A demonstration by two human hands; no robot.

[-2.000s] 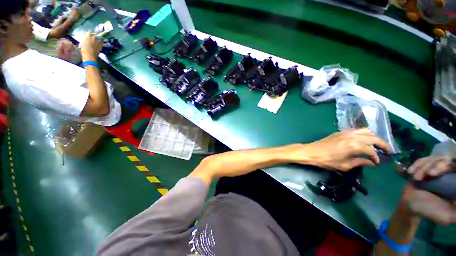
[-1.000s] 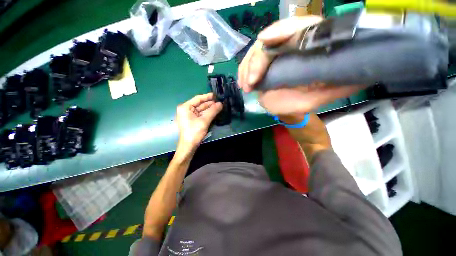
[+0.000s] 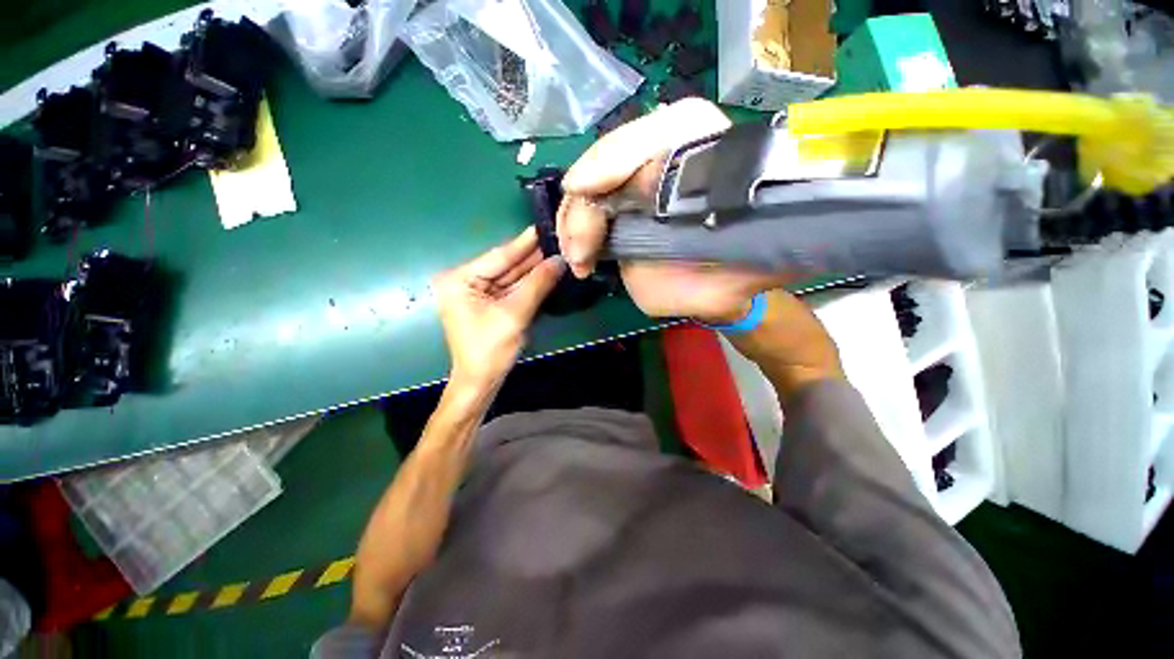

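Observation:
My right hand (image 3: pixel 657 213) is wrapped around the thick grey electric screwdriver (image 3: pixel 824 225), which has a metal clip and a yellow tie. The tool points left, its front end hidden by my fingers, over a black device housing (image 3: pixel 546 206) on the green bench mat (image 3: pixel 348 270). My left hand (image 3: pixel 492 303) grips the near left side of the housing between thumb and fingers. My right hand and the tool hide much of the housing, so the bit and any screw cannot be seen.
Black units (image 3: pixel 110 328) stand in rows at the left beside a pale paper slip (image 3: pixel 252 174). Behind are a clear parts bag (image 3: pixel 515 71), a whitish bag (image 3: pixel 345 45), small black parts (image 3: pixel 650 32), a carton (image 3: pixel 773 84) and a green box (image 3: pixel 897 54). White foam trays (image 3: pixel 998 386) stand at the right.
The screwdriver in my right hand has moved left over the housing, and my right fingers are now at it. My left hand still holds the housing. The view has shifted slightly right.

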